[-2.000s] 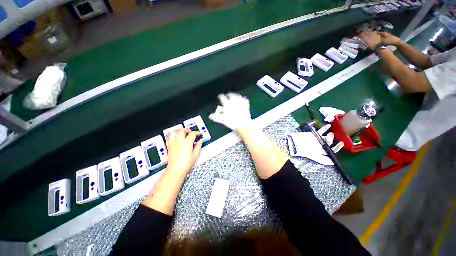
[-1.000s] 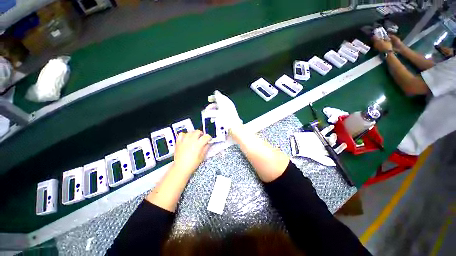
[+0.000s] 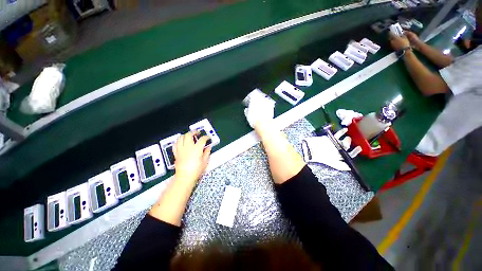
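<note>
Several white plastic housings with rectangular windows stand side by side in a row on the dark green conveyor belt. My bare left hand rests over the right end of this row, its fingers on the end housing. My right hand, in a white knit glove, is on another housing farther right; the glove covers most of it and the fingers are blurred. More housings lie in a spaced line beyond it, towards the upper right.
Bubble wrap lies under my forearms with a white card on it. A white sheet, a black handle and a red tray with a bottle are at right. Another person's hands hold a housing at upper right.
A housing that was between my hands now stands at the row's right end under my left fingers. My gloved hand has moved right onto another housing. The row has shifted left.
</note>
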